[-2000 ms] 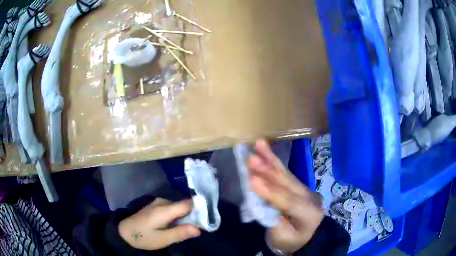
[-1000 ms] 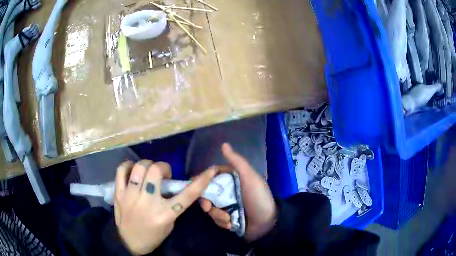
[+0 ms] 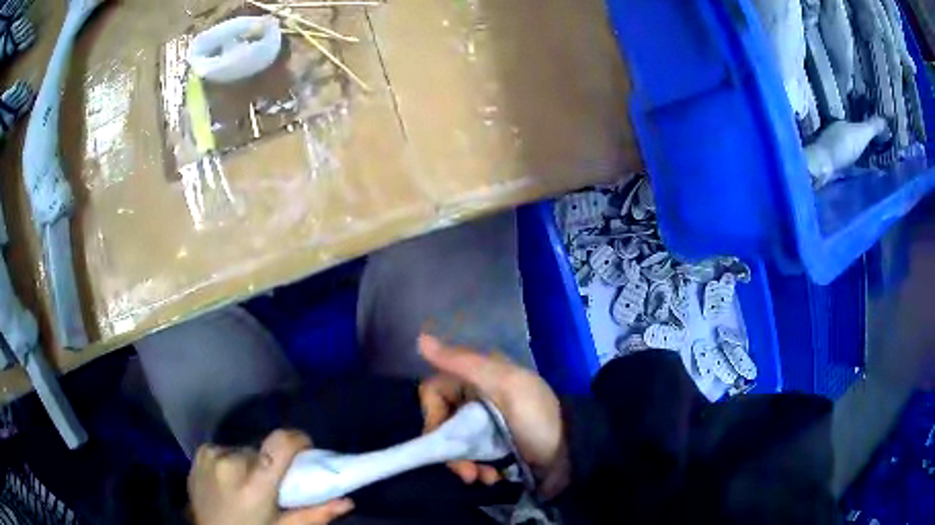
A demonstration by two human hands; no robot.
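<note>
A grey-white leg with foot (image 3: 384,465) is held over my lap, below the table edge. My left hand (image 3: 241,484) is closed around its shaft end, at the lower left. My right hand (image 3: 507,410) is wrapped around the foot end, the palm against the sole side. The toes are near the bottom edge of the picture, partly hidden by the fingers and dark. Whether a sole piece sits between palm and foot cannot be told.
The brown table (image 3: 410,154) bears a white glue cup (image 3: 236,49), thin wooden sticks (image 3: 328,49) and a yellow strip (image 3: 198,113). Several legs (image 3: 46,154) lie at its left. An upper blue crate (image 3: 707,133) holds legs. A lower blue bin (image 3: 559,297) holds sole pieces.
The two hands first came together on the leg. Since then, my left hand has moved down and left along the shaft, and the leg has tilted. The view has shifted right.
</note>
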